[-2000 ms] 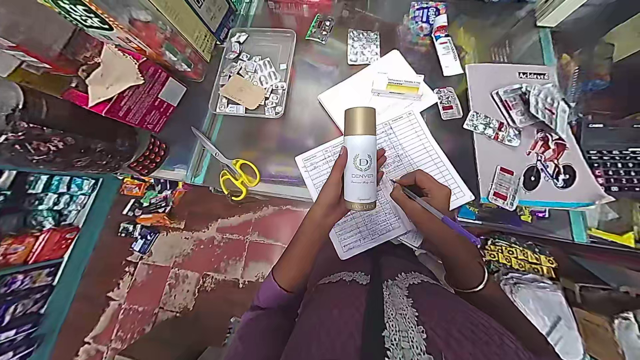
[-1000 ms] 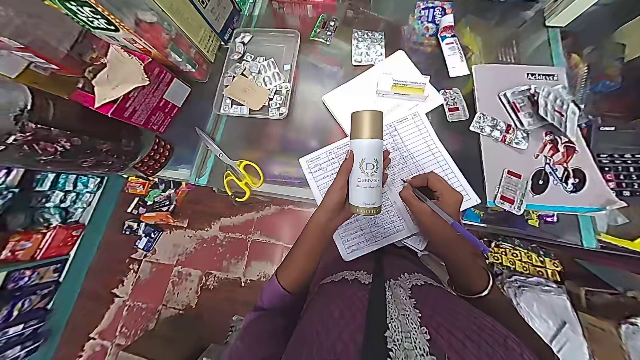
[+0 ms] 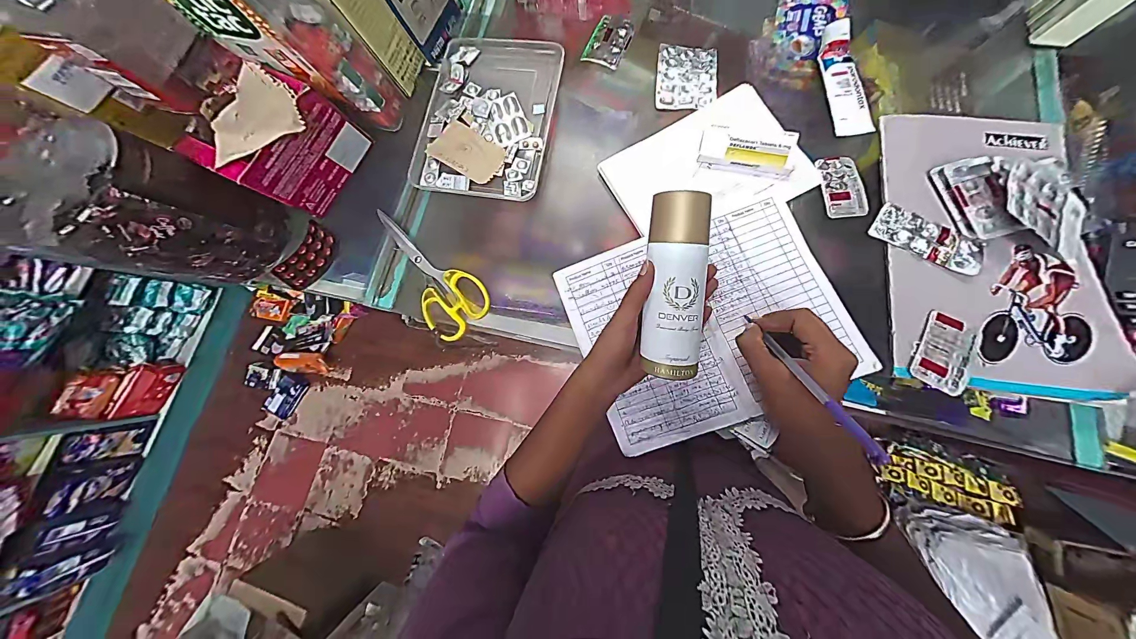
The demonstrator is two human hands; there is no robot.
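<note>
A white Denver body spray can point(image 3: 678, 293) with a gold cap stands out in front of me, and my left hand point(image 3: 628, 333) is wrapped around it. Behind the can lies a ruled paper form point(image 3: 794, 266) with handwritten rows. My right hand point(image 3: 790, 355) grips a purple pen point(image 3: 825, 404), its tip at the form. Above the form are blank white sheets point(image 3: 648, 164) bearing a tablet carton point(image 3: 745, 153) with a yellow band.
Yellow-handled scissors point(image 3: 453, 302) lie at the glass counter's near edge. Behind them sits a clear plastic tray point(image 3: 541, 115) of cut blister strips. At right, blister packs point(image 3: 942, 351) rest on a notebook point(image 3: 923, 177) with a cyclist picture. A toothpaste tube point(image 3: 845, 93) lies farther back.
</note>
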